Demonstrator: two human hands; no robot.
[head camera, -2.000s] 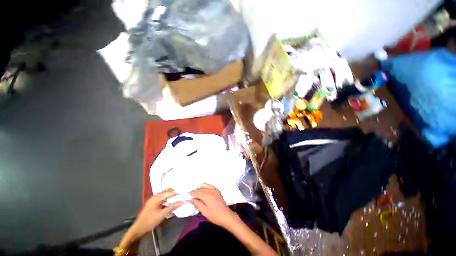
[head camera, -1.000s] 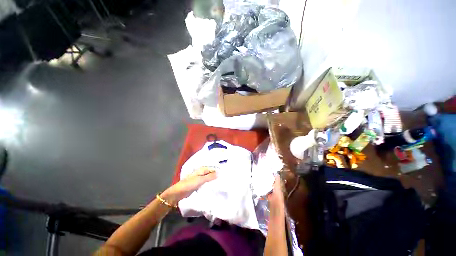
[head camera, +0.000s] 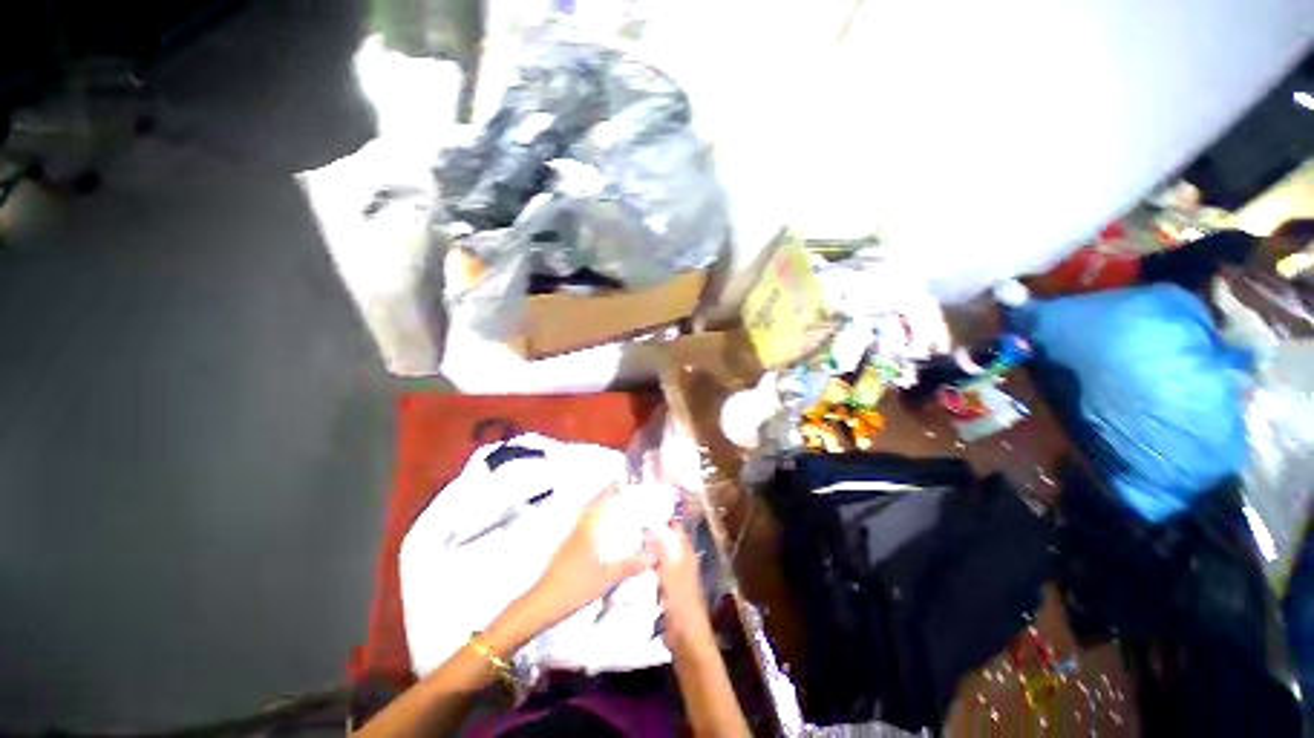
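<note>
A white garment (head camera: 476, 555) lies on a red-orange surface (head camera: 432, 447). A black hanger hook (head camera: 494, 431) shows at its neck, with a small dark label below. My left hand (head camera: 594, 555) and my right hand (head camera: 672, 548) are close together over the garment's right side. Both are at a bright white bunched piece (head camera: 634, 519), which looks like part of the garment or clear film; glare hides which. The fingertips are blurred and partly hidden by it.
A brown table (head camera: 721, 526) on the right holds dark folded garments (head camera: 908, 562), small packets and a yellow carton (head camera: 785, 303). Behind are an open brown box (head camera: 613, 317) with grey plastic film (head camera: 620, 173) and a blue bag (head camera: 1153, 382). A person's arm (head camera: 1203, 257) shows far right.
My left hand has moved right across the garment to meet my right hand, which has come in from the table edge. The view has shifted, showing more on the right.
</note>
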